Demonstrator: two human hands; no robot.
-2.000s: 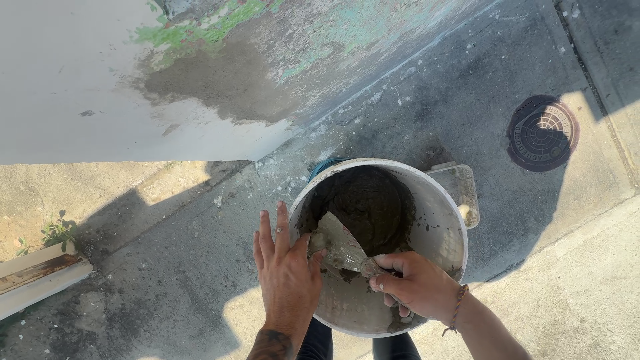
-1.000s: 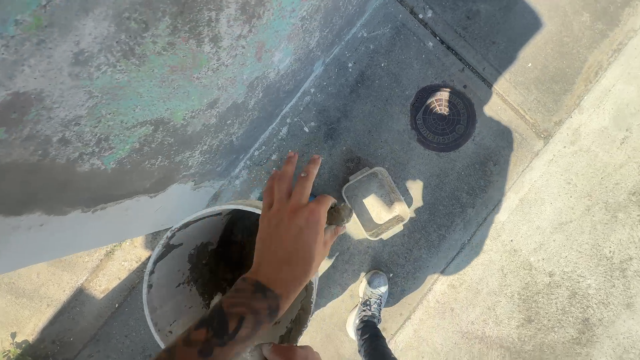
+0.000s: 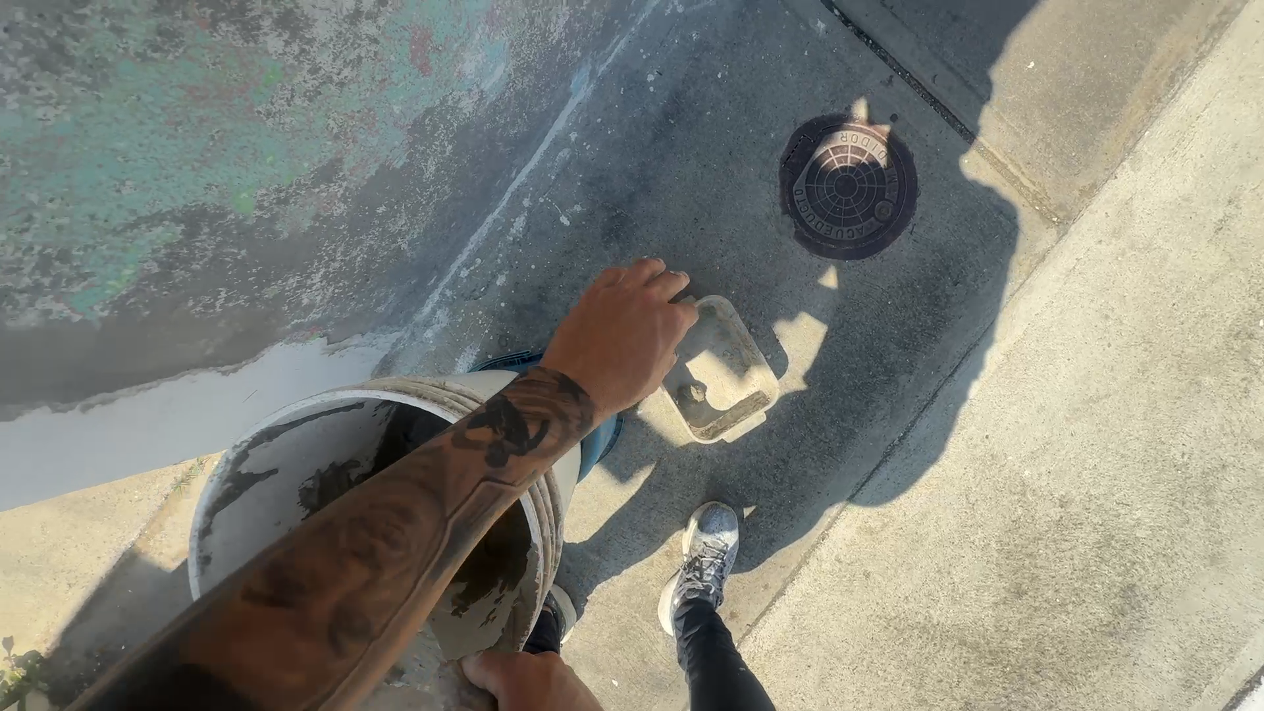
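My left hand (image 3: 627, 331) reaches across the white plastic bucket (image 3: 212, 494), its curled fingers at the corner of a shallow clear plastic container (image 3: 726, 433) on the concrete. Whether they grip its rim is hidden. Dark wet mortar (image 3: 494, 563) lies in the bucket and smears its inner wall, partly covered by my tattooed forearm. At the bottom edge, my right hand (image 3: 533, 681) is cut off by the frame, its thumb at the near side of the bucket by a grey, smeared surface; what it holds cannot be made out. A small lump (image 3: 694, 392) sits in the container.
A blue object (image 3: 597, 444) shows under the bucket. The wall (image 3: 247, 178) with worn, peeling paint rises at the left. A round metal cover (image 3: 847, 186) is set in the pavement beyond the container. My shoe (image 3: 709, 553) stands near the container.
The view has swung right. My left hand has left the bucket's opening, where it was beside the putty knife in my right hand, and moved out to the container. The putty knife is no longer clearly visible.
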